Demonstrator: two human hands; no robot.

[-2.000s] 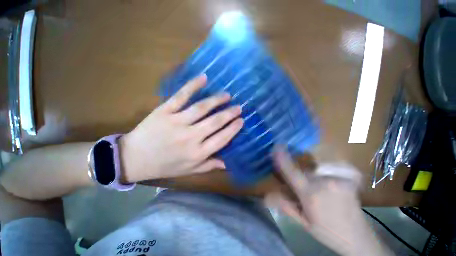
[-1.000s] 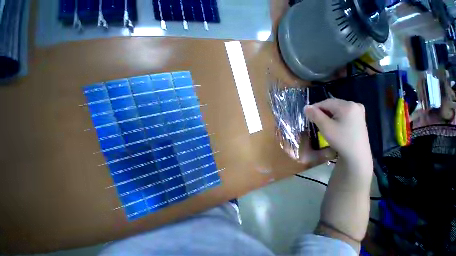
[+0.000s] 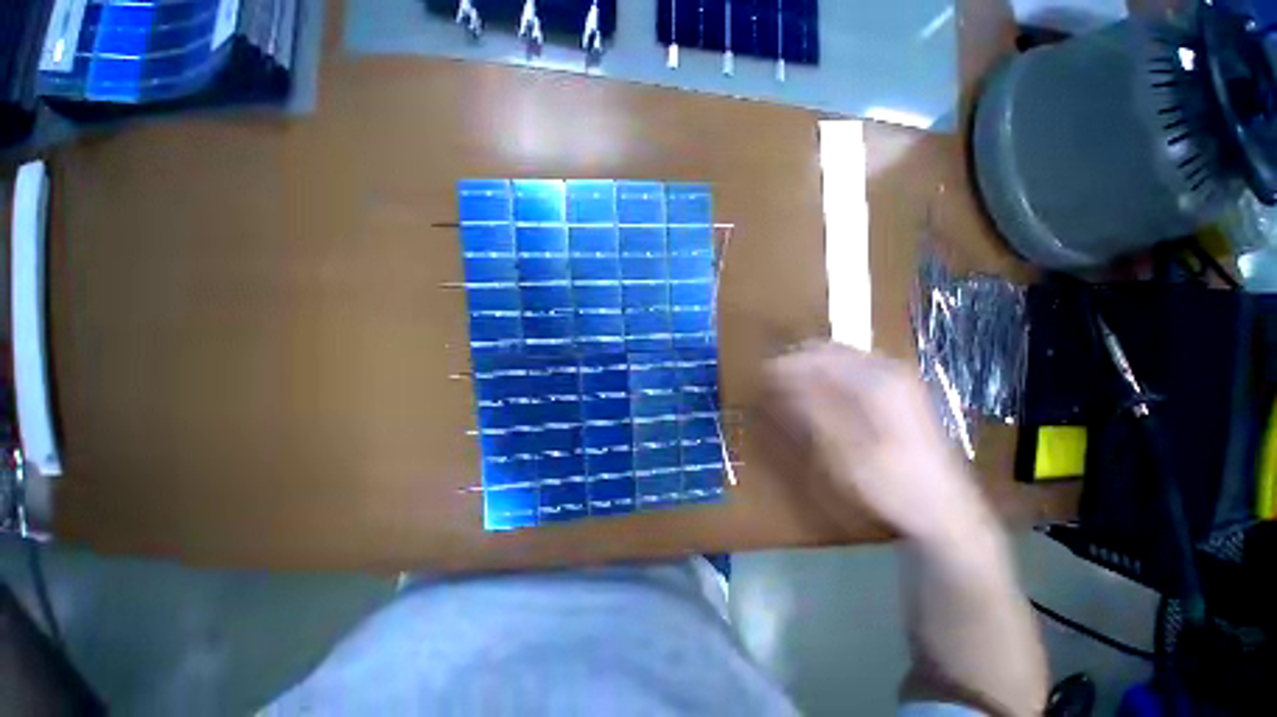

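Observation:
The blue solar cell panel (image 3: 595,350) lies flat on the brown tabletop in front of me, with short wire ends past its left edge. A thin silvery ribbon (image 3: 723,446) lies loosely along its right edge, slightly bent. My right hand (image 3: 857,427) is blurred, just right of the panel and over the lower end of a white strip (image 3: 845,224). Its fingertips are too blurred to tell whether they hold anything. My left hand is out of the picture.
Cut ribbon pieces (image 3: 976,343) lie at right, beside a black holder with a soldering iron (image 3: 1120,357). A grey round container (image 3: 1085,154) stands behind. Dark cells (image 3: 738,28) and a panel stack (image 3: 140,49) are at the back. Another white strip (image 3: 34,315) is far left.
My right hand has moved left from the ribbon pieces towards the panel. A ribbon now lies along the panel's right edge. The view has turned, so the panel appears straighter and further right.

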